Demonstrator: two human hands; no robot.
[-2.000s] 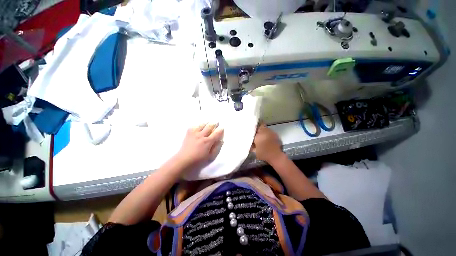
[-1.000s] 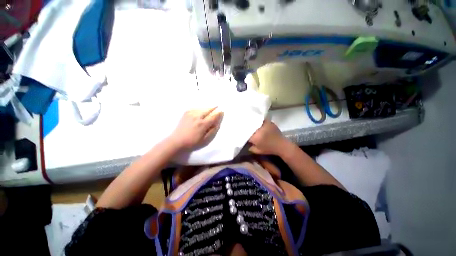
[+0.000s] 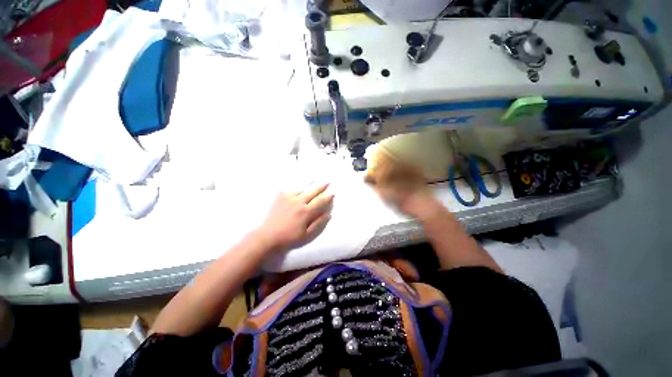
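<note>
A white fabric piece (image 3: 331, 233) lies in front of the needle area and hangs to the table's front edge; its outline blends into the white table. My left hand (image 3: 298, 215) lies flat on it, fingers apart, pointing at the presser foot. My right hand (image 3: 398, 180) is blurred, right of the needle and just under the machine arm; whether it holds fabric or a small tool cannot be told. The presser foot and needle (image 3: 333, 151) are partly lost in glare. The white sewing machine (image 3: 442, 81) stands behind.
Blue-handled scissors (image 3: 474, 180) and a black patterned pouch (image 3: 549, 171) lie right of my right hand. White cut pieces with blue panels (image 3: 146, 87) are heaped at left. White fabric (image 3: 534, 276) lies below the table at right. A cream patch (image 3: 424, 151) is under the arm.
My right hand has moved up from the fabric's right edge toward the machine arm. My left hand stays flat on the fabric. The camera view has shifted and shifted back.
</note>
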